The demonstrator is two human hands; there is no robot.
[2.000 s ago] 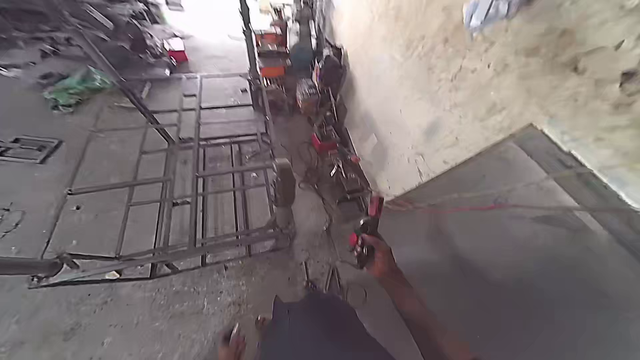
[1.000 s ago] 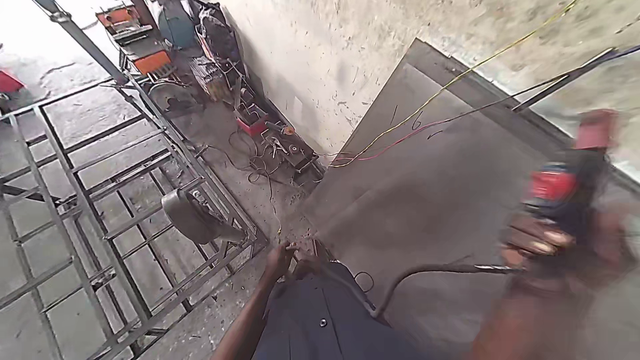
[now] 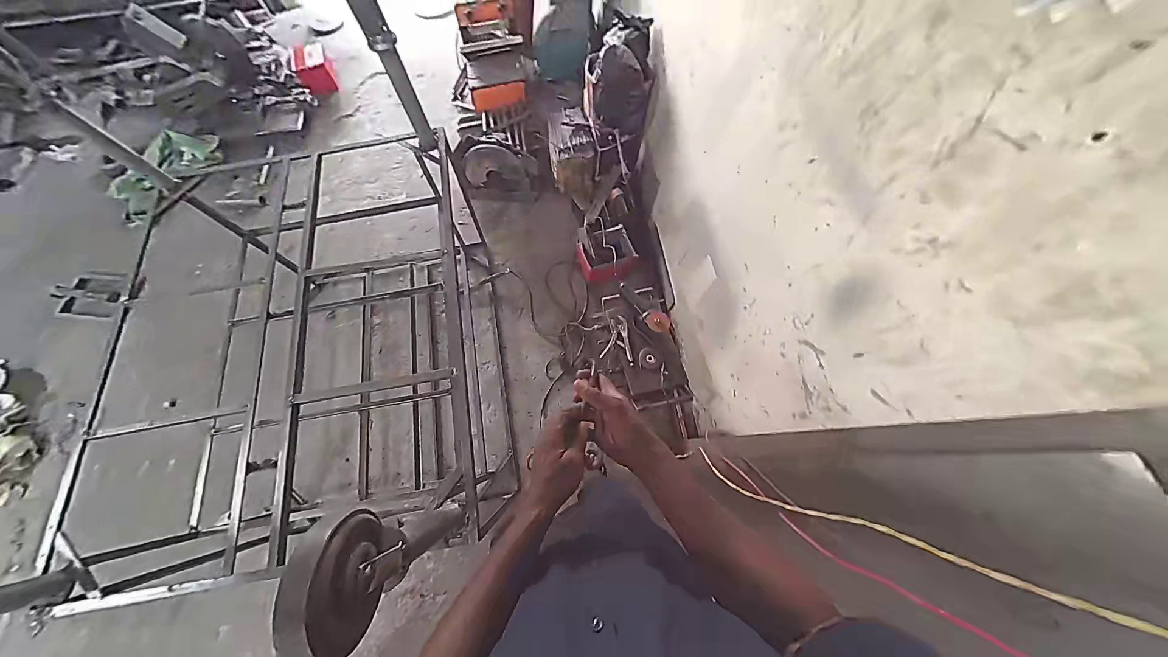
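Note:
My left hand (image 3: pixel 558 452) and my right hand (image 3: pixel 616 415) meet in front of my chest. Their fingers close around a small, thin dark item that pokes up between them; what it is cannot be told. Just beyond the fingertips, locking pliers (image 3: pixel 622 339) and a small round disc (image 3: pixel 649 359) lie among dark tools on the floor by the wall. A dark cable (image 3: pixel 538 310) curls on the floor left of these tools.
A welded steel frame (image 3: pixel 297 365) spreads over the floor at left, with a wheel (image 3: pixel 333 584) at its near end. A red open box (image 3: pixel 609 255) and machines stand along the wall (image 3: pixel 867 228). Yellow wire (image 3: pixel 876 525) and pink wire (image 3: pixel 858 579) cross a sheet at lower right.
My right hand has come in from the right to meet my left hand. The black and red tool it held one and two seconds ago no longer shows in it. The view has swung left.

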